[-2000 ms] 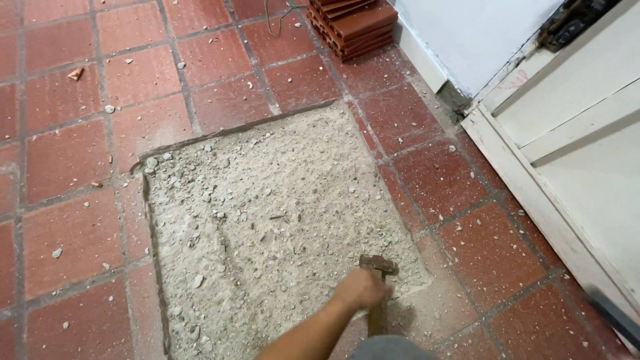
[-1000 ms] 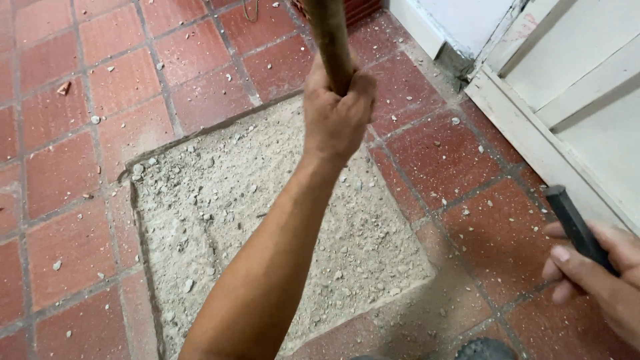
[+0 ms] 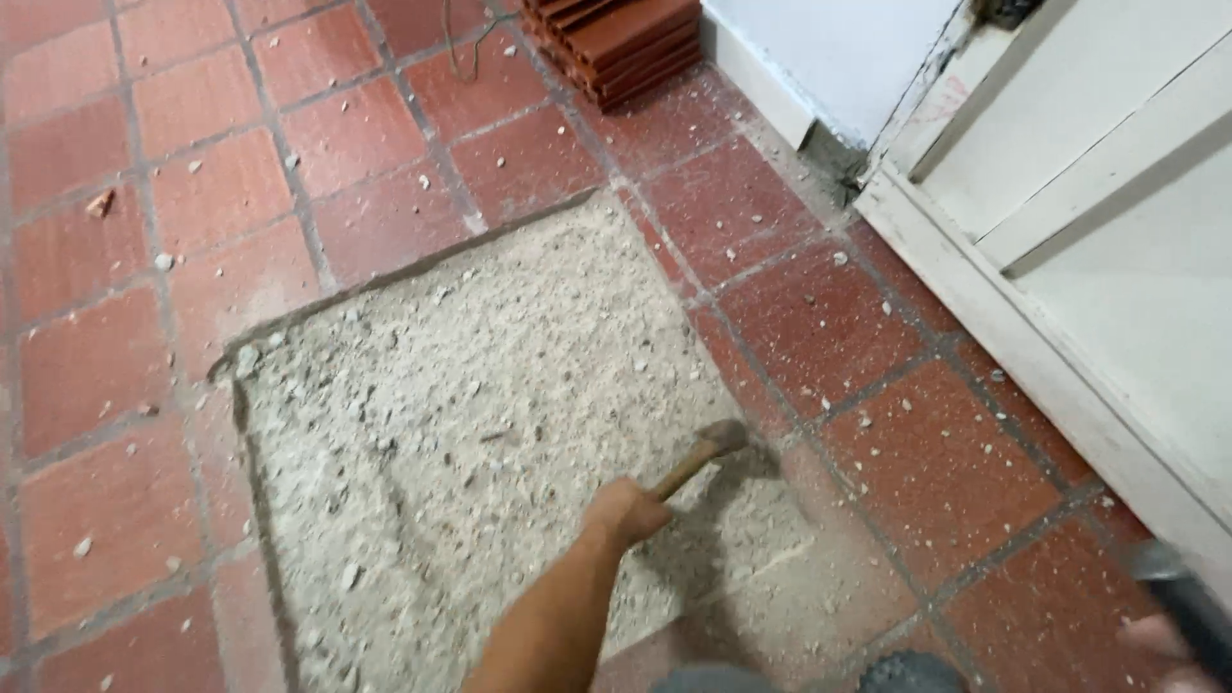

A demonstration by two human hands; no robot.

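Observation:
Low in the middle, my left hand [image 3: 626,510] is closed around the wooden handle of a hammer [image 3: 724,436]. The hammer's head is over the right edge of a square patch of bare, crumbled mortar [image 3: 481,385] sunk in the tile floor. At the lower right edge, blurred and partly out of frame, my right hand [image 3: 1160,643] holds a dark bar-like tool [image 3: 1189,602] with a paler end. That tool is over the red tiles near the door. Its full shape is hidden.
Red clay tiles [image 3: 818,308] strewn with chips surround the patch. A stack of ridged clay tiles [image 3: 626,48] stands at the top by the white wall. A white panelled door [image 3: 1107,173] borders the right. The person's shoes [image 3: 910,672] show at the bottom edge.
My left hand has come down from its raised place of one second ago, and the hammer's head is low at the patch's right edge. My right hand has moved lower, toward the frame's corner.

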